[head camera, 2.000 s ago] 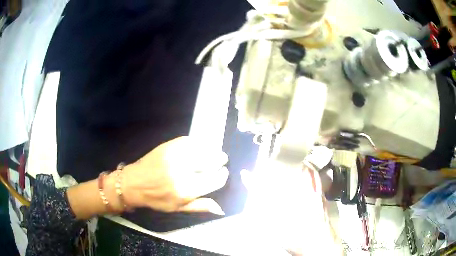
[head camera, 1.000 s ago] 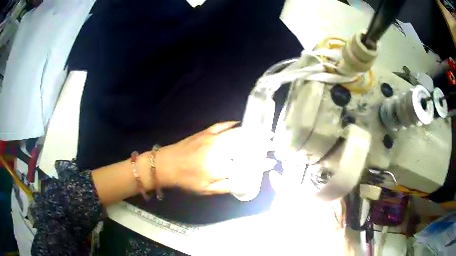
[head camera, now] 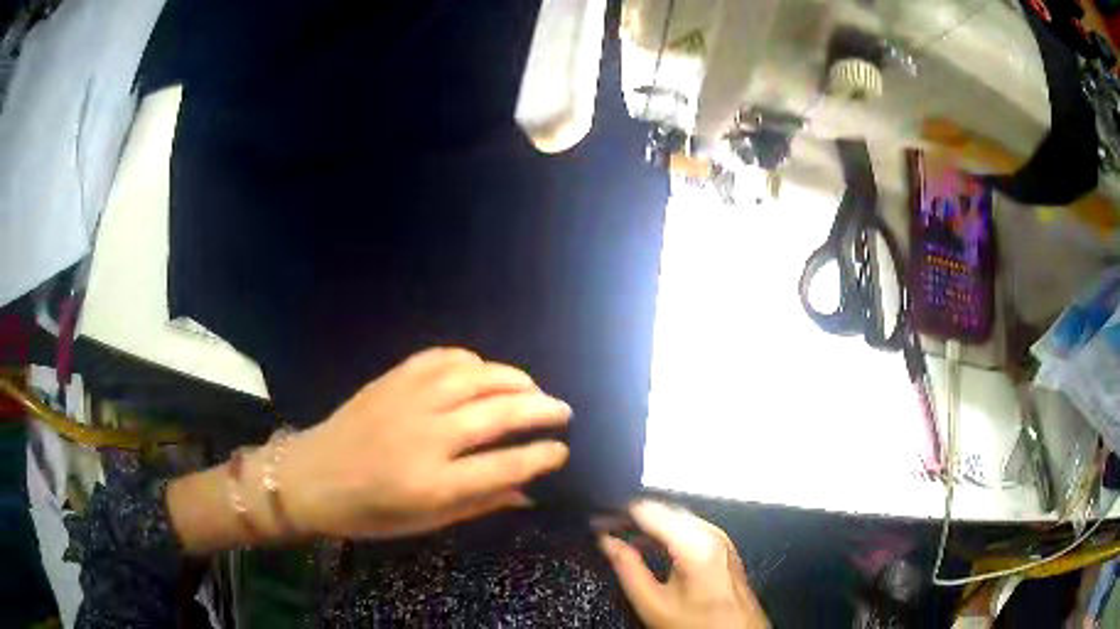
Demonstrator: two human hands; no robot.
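Observation:
Dark cloth [head camera: 369, 209] covers the left and middle of the table, its right edge running from the machine head [head camera: 786, 74] down to the front edge. My left hand [head camera: 430, 449] lies on the cloth near the front with fingers bent; it cannot be seen whether they pinch it. My right hand [head camera: 682, 559] is at the table's front edge, thumb and finger closed on the cloth's lower right corner; the wrist is cut off by the picture's bottom. The needle area [head camera: 752, 154] is right of the cloth, partly in glare.
Black scissors [head camera: 860, 264] and a lit phone [head camera: 953, 252] with a white cable lie right of the machine. A thin reddish stick [head camera: 924, 406] and tweezers [head camera: 1038, 455] lie near the front edge. White paper [head camera: 55, 148] is at the far left, a crumpled plastic bag [head camera: 1087, 356] at the right.
The view has shifted, so the machine sits higher. My left hand has moved from beside the lamp and needle area toward the front. My right hand now shows at the cloth's front corner.

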